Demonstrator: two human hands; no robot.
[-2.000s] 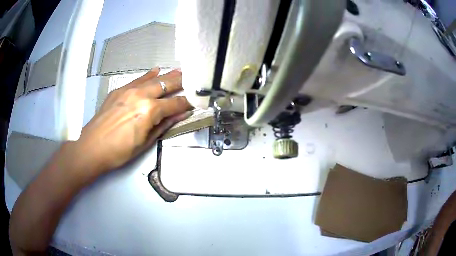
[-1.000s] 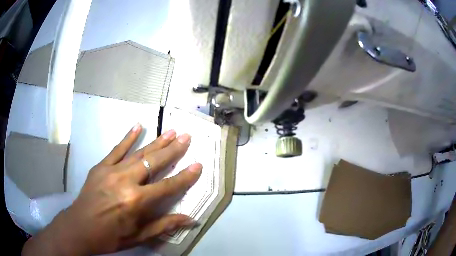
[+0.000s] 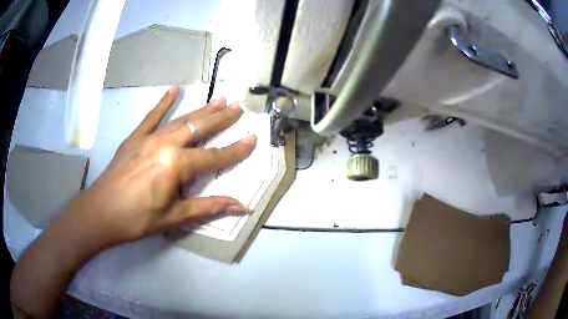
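My left hand [image 3: 168, 162] lies flat with spread fingers on a white template [image 3: 255, 180]. The template rests on grey-beige cloth [image 3: 218, 247], which shows as a border along its right and lower edges. The template's upper right part is at the presser foot [image 3: 278, 134]; whether the needle is in the cloth cannot be told. My hand hides the template's left part. My right hand is out of the picture; only a strip of forearm shows at the lower right edge.
The white sewing machine head [image 3: 311, 43] fills the top middle, with a tension knob [image 3: 362, 167] below it. A brown stack of cut pieces [image 3: 454, 246] lies right. Grey-beige pieces lie at upper left [image 3: 159, 59] and left [image 3: 47, 184]. A white upright object [image 3: 93, 75] stands left.
The template and cloth have turned from under the machine head to its front left, then moved away from me along the foot. My left hand has moved with them, fingers spread.
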